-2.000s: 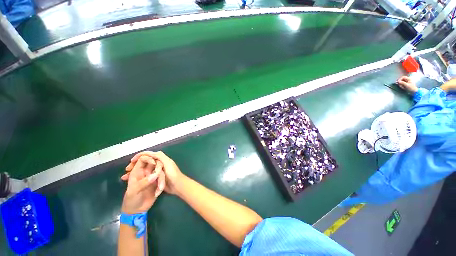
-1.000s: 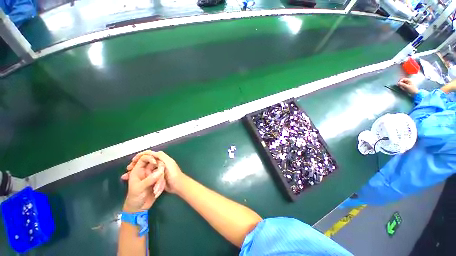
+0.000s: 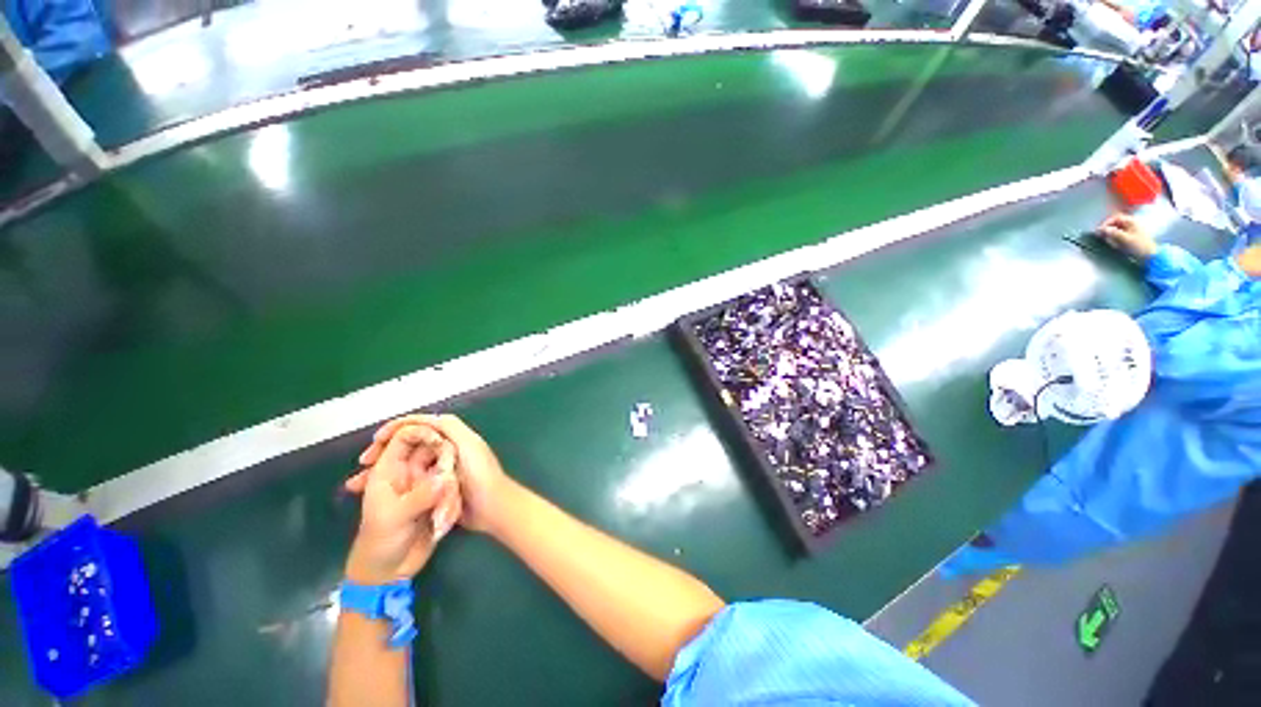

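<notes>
My left hand (image 3: 401, 508), with a blue wrist strap (image 3: 376, 602), and my right hand (image 3: 468, 463) are clasped together above the bench, near the belt's edge rail. The fingers are curled over each other. No part shows in either hand; the palms are hidden. A black parts tray (image 3: 759, 445) lies to the right, heaped with shiny dark, silver and purplish pieces. A few loose small parts (image 3: 640, 420) lie on the bench between my hands and the tray. A blue parts bin (image 3: 136, 604) with small whitish pieces is at the far left.
A green conveyor belt (image 3: 553, 207) with a white edge rail (image 3: 553, 343) runs beyond the bench. At the right are a white fan-like object (image 3: 1099, 366), a red box (image 3: 1137, 181) and a person in a blue smock (image 3: 1175, 401) with a hand on the bench.
My clasped hands have barely moved; the left wrist shifts slightly to the right. The blue bin appears slightly further right in the view. Nothing is taken up or let go.
</notes>
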